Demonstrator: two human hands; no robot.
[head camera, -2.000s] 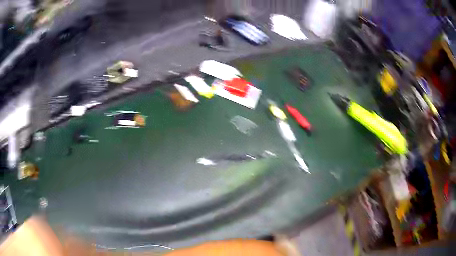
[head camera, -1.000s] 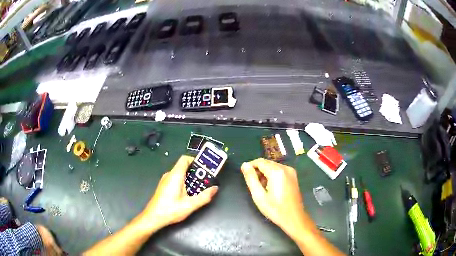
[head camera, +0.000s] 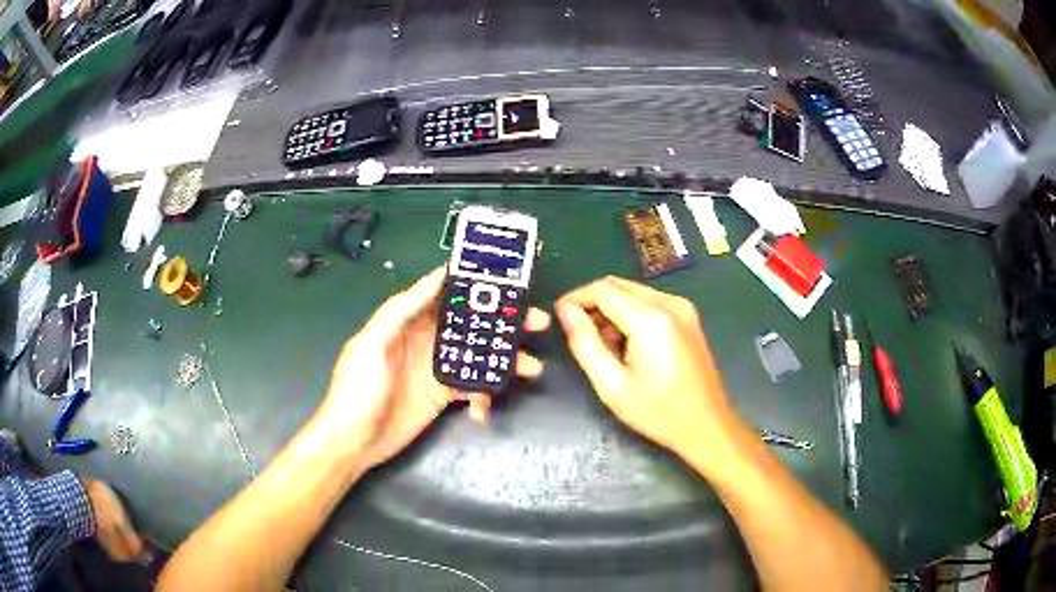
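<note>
A black keypad phone (head camera: 473, 335) with white-marked keys and a lit screen with lines of text lies upright in my left hand (head camera: 388, 364). My left hand holds it from below and its left side, with fingertips showing at the right edge. My right hand (head camera: 637, 347) is just right of the phone, not touching it. Its fingers are curled together, thumb near the index finger. Whether something small is between them cannot be told.
Two keypad phones (head camera: 338, 130) lie on the grey shelf (head camera: 649, 98). On the green mat are a brown board (head camera: 655, 239), a red block (head camera: 793, 266), a red-handled screwdriver (head camera: 886, 379) and a yellow-green electric screwdriver (head camera: 1005, 451). Another person's hand (head camera: 114, 520) is lower left.
Since one second ago, the phone in my left hand has been turned more upright, its keypad showing more fully. The view has shifted down. My right hand stays curled beside it.
</note>
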